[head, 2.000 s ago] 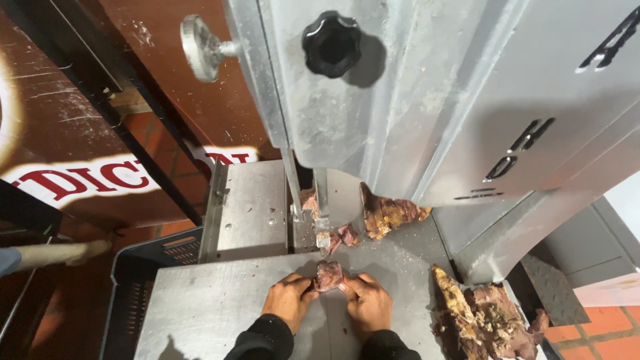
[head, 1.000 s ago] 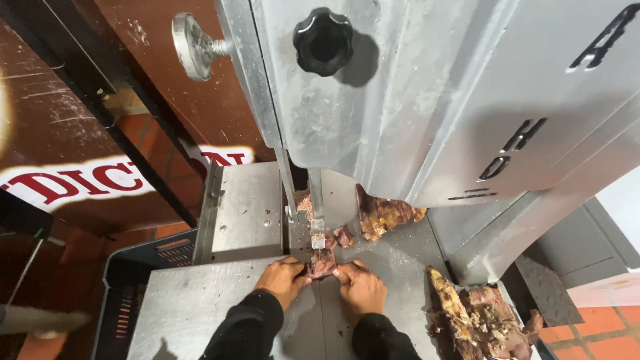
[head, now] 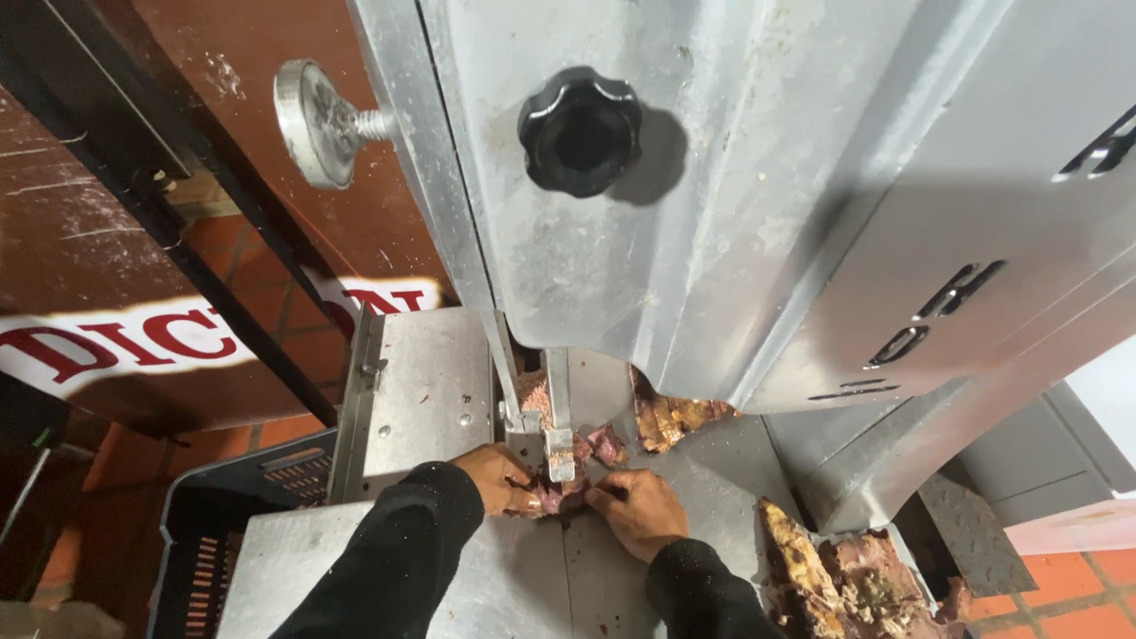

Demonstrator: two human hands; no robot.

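Observation:
My left hand (head: 493, 480) and my right hand (head: 641, 512) grip a small piece of dark red meat (head: 561, 500) from its two sides. The piece lies on the metal table (head: 497, 577) of a band saw, at the lower end of the blade guide (head: 560, 453); the guide hides where the blade meets it. Small cut meat pieces (head: 608, 445) lie just behind my right hand. Farther back, partly under the saw's housing, is a larger browned meat piece (head: 670, 422). More large meat pieces (head: 861, 577) rest at the lower right.
The saw's grey housing (head: 754, 177) with a black knob (head: 580, 132) and a metal screw knob (head: 317, 124) rises in front of me. A metal side plate (head: 426, 399) stands left of the blade. A black plastic crate (head: 191, 532) is at the lower left, over a tiled floor (head: 1083, 568).
Both hands have moved forward with the meat piece, from the open table in front of the blade guide up to the guide.

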